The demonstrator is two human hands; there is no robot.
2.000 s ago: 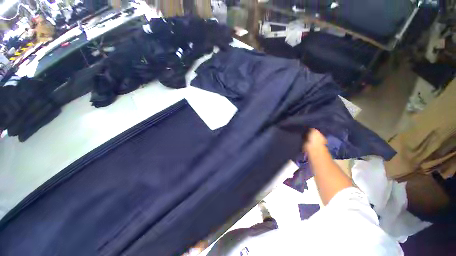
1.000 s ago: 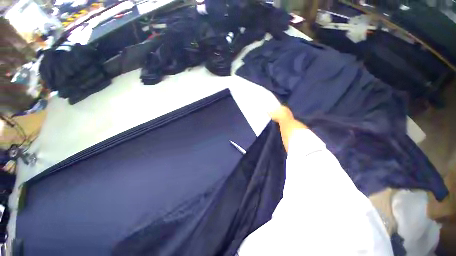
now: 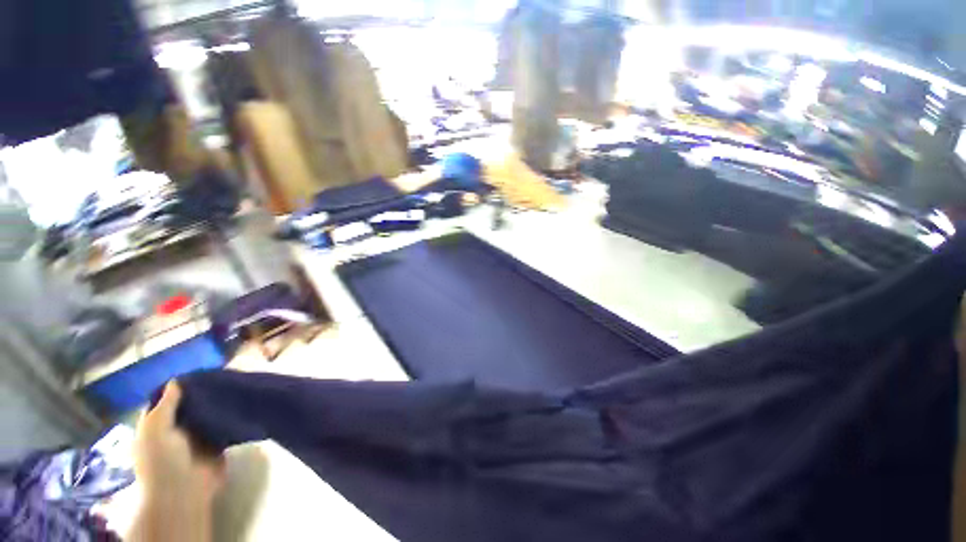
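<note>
My left hand (image 3: 175,455), at the lower left, is closed on the edge of a dark navy fabric length (image 3: 508,455). The fabric stretches across the front of the view and rises to the right edge. It looks raised and hides part of the table. My right hand cannot be made out; only a thin skin-toned sliver shows at the right edge. Beyond the raised fabric, a flat navy lay (image 3: 487,307) rests on the pale table (image 3: 678,291), with stacked edges along its right side.
Dark fabric heaps (image 3: 678,201) lie along the table's right side. Folded dark pieces (image 3: 360,196) and a bright blue item (image 3: 461,167) are at the far end. A blue box (image 3: 159,371) stands left of the table. Tan patterns (image 3: 318,106) hang behind.
The view has swung left, towards the table's other end. The fabric my right hand held over the lay is now stretched across the front. My left hand has come into view gripping it.
</note>
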